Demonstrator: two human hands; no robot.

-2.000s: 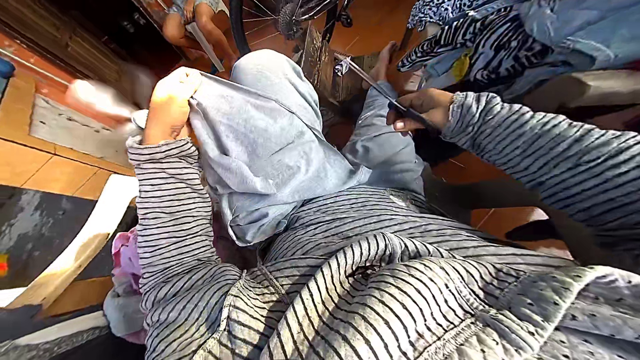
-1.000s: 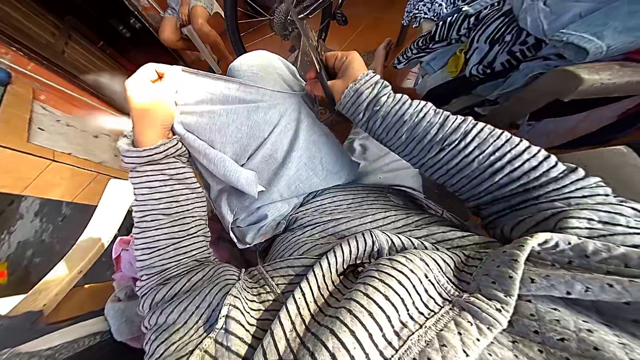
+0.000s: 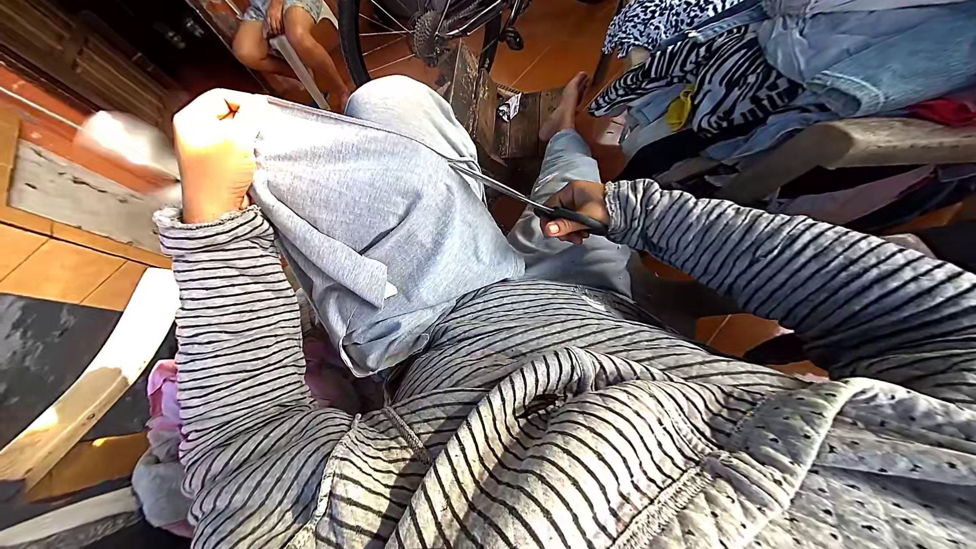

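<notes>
A piece of light grey-blue fabric [image 3: 366, 198] lies over my lap and raised knee, its upper edge pulled taut. My left hand [image 3: 217, 152] grips its upper left corner in bright sunlight. At the right, my right hand [image 3: 576, 212] is closed round the dark handles of a pair of scissors [image 3: 511, 191]. The long metal blades point up and left, and their tips meet the fabric's edge near my knee. Whether the blades are parted at the edge is hard to tell. A folded flap of the fabric hangs near its lower middle.
A bicycle wheel [image 3: 351, 46] stands beyond my knee, beside a wooden board [image 3: 488, 107]. Another person's bare legs [image 3: 293, 46] show at the top left. Clothes [image 3: 732, 76] are heaped at the right behind a chair's armrest [image 3: 862, 143]. A pale curved armrest [image 3: 99, 381] is at the left.
My right hand with the scissors moved up to the fabric's edge near the knee, then back down to the right. The fabric, slack two seconds ago, is now taut along its upper edge.
</notes>
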